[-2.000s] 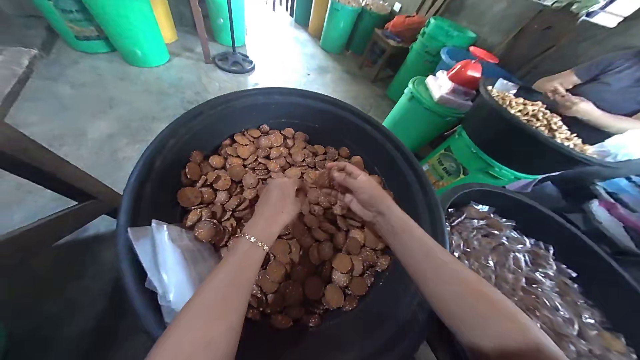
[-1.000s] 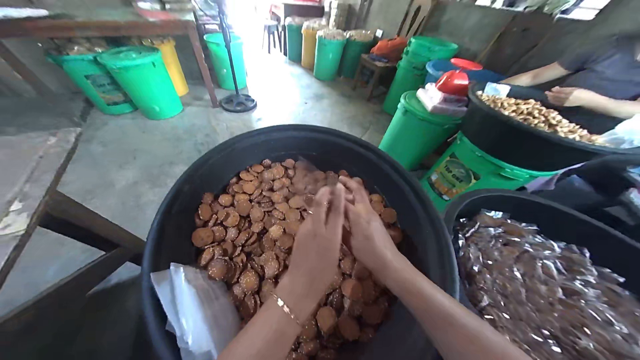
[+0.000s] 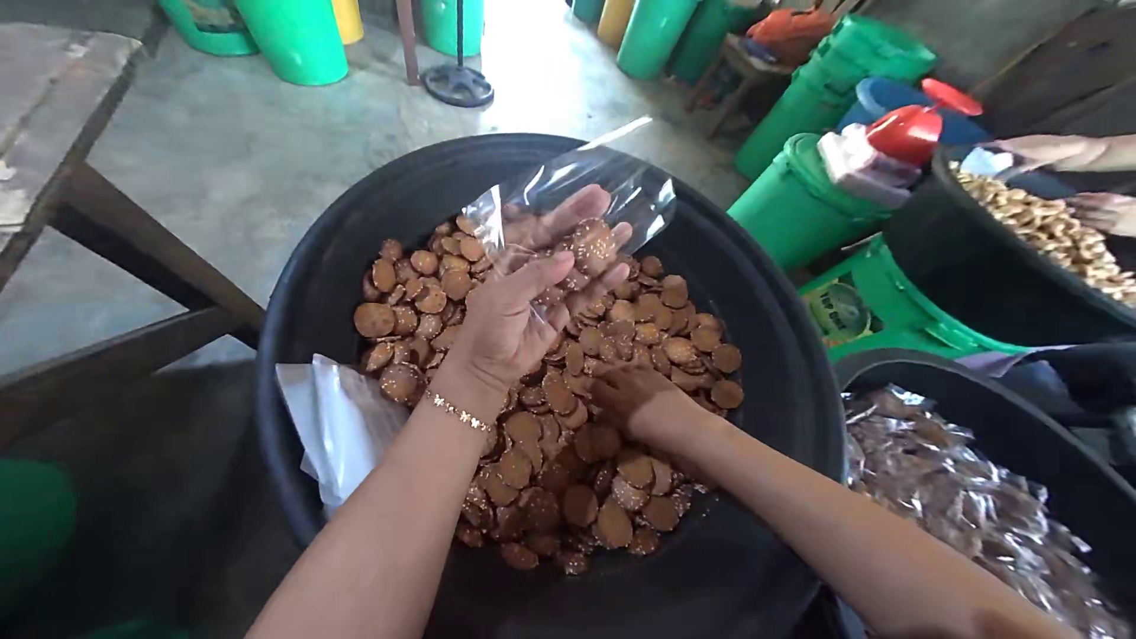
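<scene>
A large black tub [image 3: 790,355] holds a heap of round brown sesame cookies [image 3: 612,524]. Above the heap, my left hand [image 3: 515,311], with a bracelet at its wrist, holds a clear plastic bag [image 3: 635,191] that has some cookies in or behind its film. My right hand [image 3: 643,399] is down among the loose cookies, palm toward them, its fingertips partly hidden, so its hold cannot be told. Folded clear plastic bags [image 3: 342,426] lie against the tub's left inner wall.
At the right stands a second black tub [image 3: 976,390] of filled, shiny packets [image 3: 958,497]. Behind it, a person's hands [image 3: 1100,209] are over a tub of light brown pieces [image 3: 1029,213]. Green buckets [image 3: 790,191] stand nearby; a wooden table [image 3: 62,115] is at the left.
My hands were together over the cookies one second ago. Now they are apart: the left is raised with an opened-out clear bag, the right is down in the heap.
</scene>
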